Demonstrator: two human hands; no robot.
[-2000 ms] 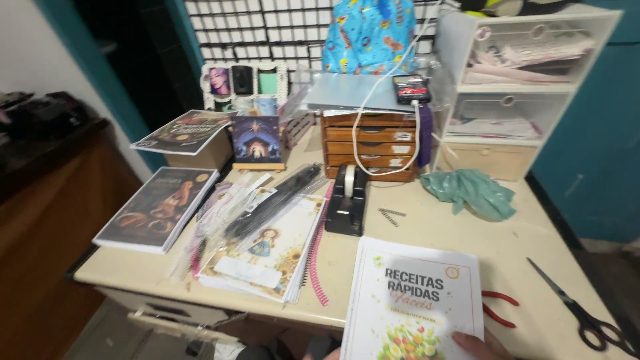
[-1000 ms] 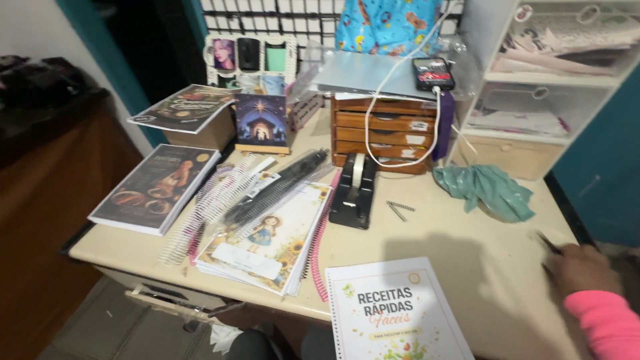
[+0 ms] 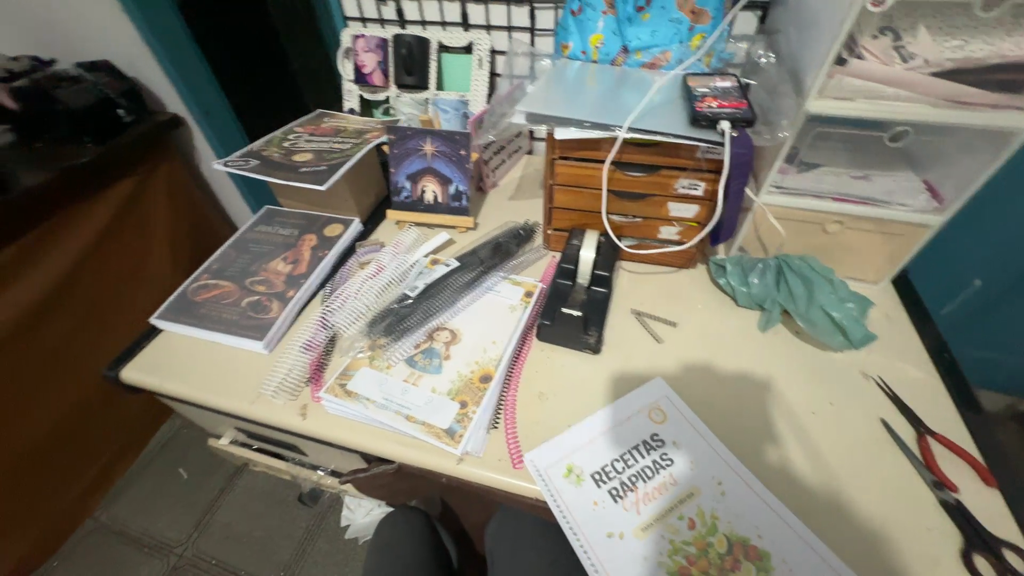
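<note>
Neither of my hands shows in the head view now. A white recipe booklet (image 3: 680, 488) with a salad picture lies slanted at the desk's front edge, its left edge lined with small binding holes or coils. To its right rest red-handled pliers (image 3: 932, 440) and, just below them, black scissors (image 3: 952, 504). A black tape dispenser (image 3: 578, 296) stands behind the booklet, with short wire pieces (image 3: 652, 324) beside it. Plastic binding coils (image 3: 352, 312) and a bundle of black coils (image 3: 456, 280) lie over a stack of sunflower-print sheets (image 3: 432, 384); a pink coil (image 3: 528, 376) runs along the stack.
A thick dark-covered book stack (image 3: 256, 276) sits at the left. At the back are a nativity picture (image 3: 430, 172) on an easel, a wooden drawer unit (image 3: 632, 188), a phone (image 3: 718, 100) on a white cable, and white plastic drawers (image 3: 840, 232). A green plastic bag (image 3: 796, 296) lies right.
The hand in the pink sleeve, at the right edge one second ago, is out of view. The pliers now lie beside the scissors instead of near the booklet. The booklet is turned more slantwise.
</note>
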